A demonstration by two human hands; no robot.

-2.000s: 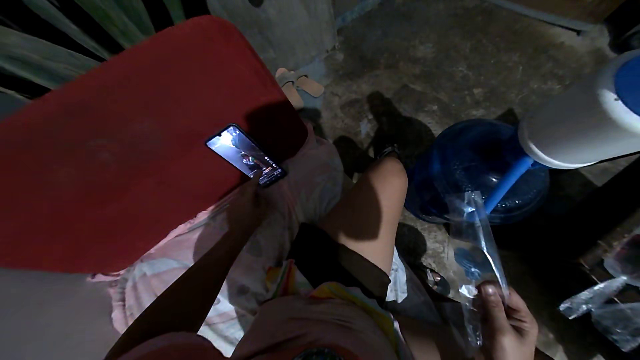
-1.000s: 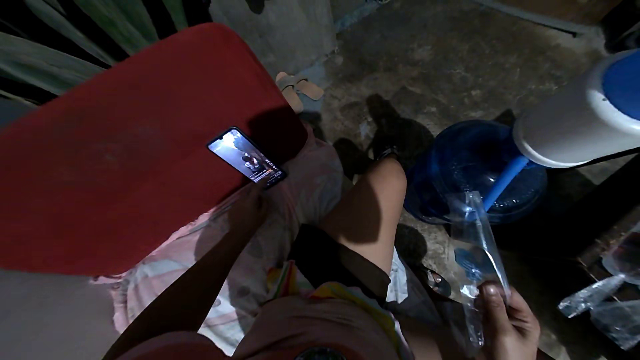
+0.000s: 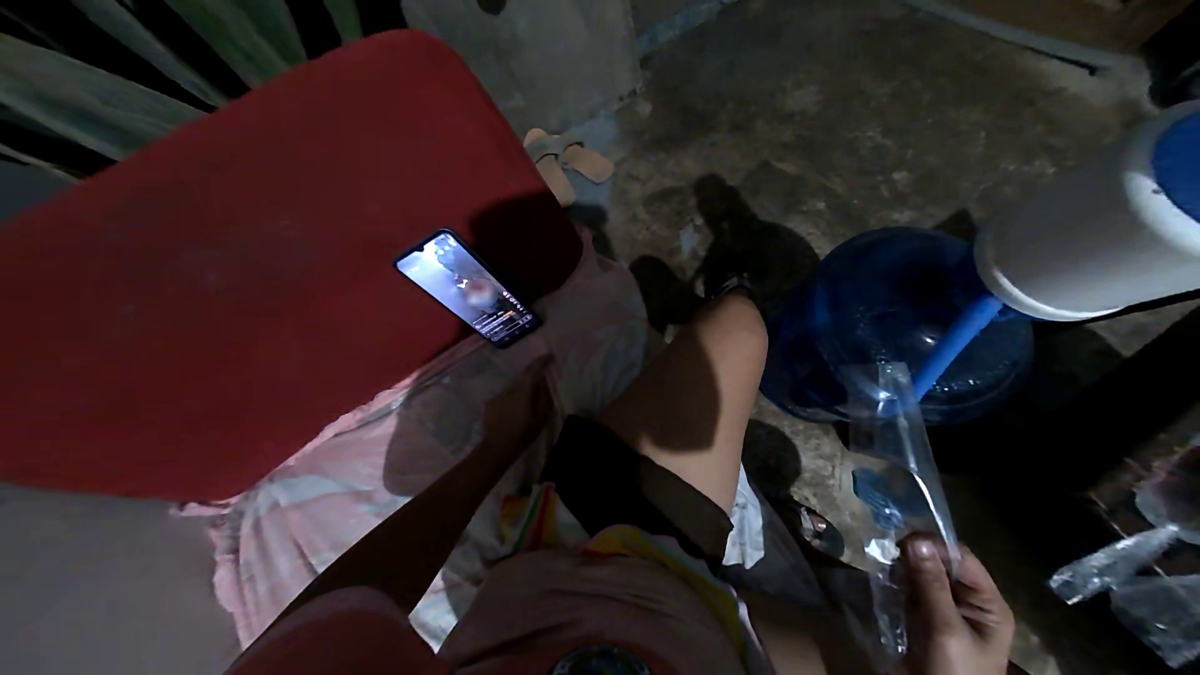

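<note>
A clear plastic bag, long and narrow, is pinched between the thumb and fingers of my right hand at the lower right. Its upper end overlaps the view of a blue tube that slants down from a white cylindrical container with a blue end. My left hand lies in shadow on the pink patterned cloth, just below a lit smartphone. The phone rests at the edge of a red cushioned surface. The left fingers are too dark to make out.
A large blue water bottle stands on the concrete floor beyond my bent knee. Sandals lie by the red surface's far corner. More clear plastic bags are at the far right. Striped leaves or slats fill the upper left.
The picture on the phone screen has changed. Both hands and the plastic bag have stayed in about the same place.
</note>
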